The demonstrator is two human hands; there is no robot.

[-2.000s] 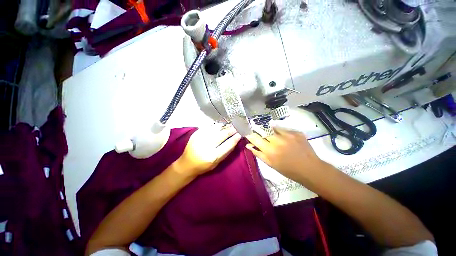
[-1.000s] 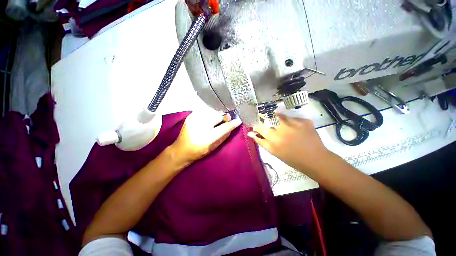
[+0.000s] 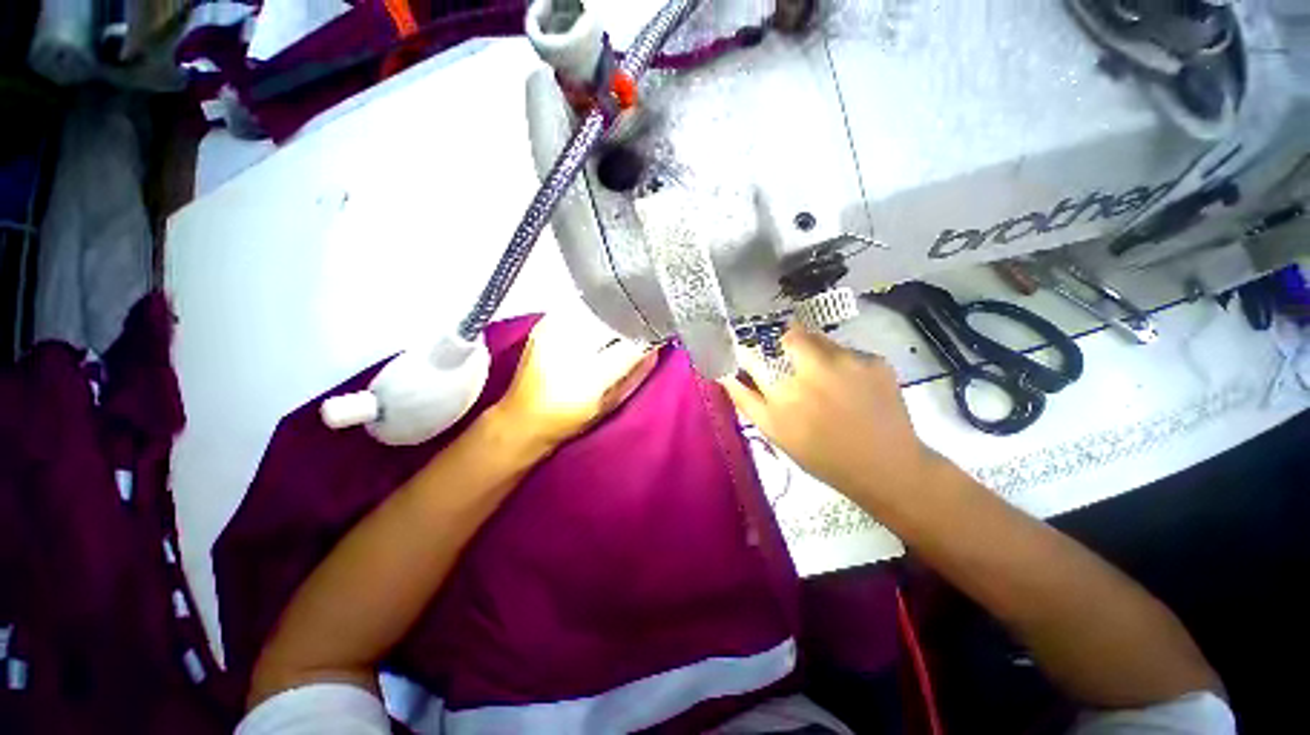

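Note:
A maroon garment [image 3: 618, 531] with a pale reflective band [image 3: 618, 707] lies on the white table and hangs over its front. Its folded right edge [image 3: 743, 474] runs up to the needle area of the off-white sewing machine [image 3: 991, 129]. My left hand [image 3: 568, 381] rests on the cloth just left of the needle area, fingers extended. My right hand [image 3: 826, 402] is at the folded edge, right of the needle area, with thumb and fingertips closed at the cloth. The presser foot and needle are mostly hidden behind a machine part and my fingers.
A gooseneck lamp [image 3: 431, 391] stands over the cloth left of my left hand. Black-handled shears [image 3: 991, 352] and slim metal tools [image 3: 1099, 299] lie right of the machine's needle end. More maroon pieces [image 3: 72, 503] hang at left; others lie at the table's far end [image 3: 359, 72].
My left hand has shifted slightly back from the needle area, and its fingers lie flatter. The cloth's band has moved slightly up toward the machine. The camera view has also shifted.

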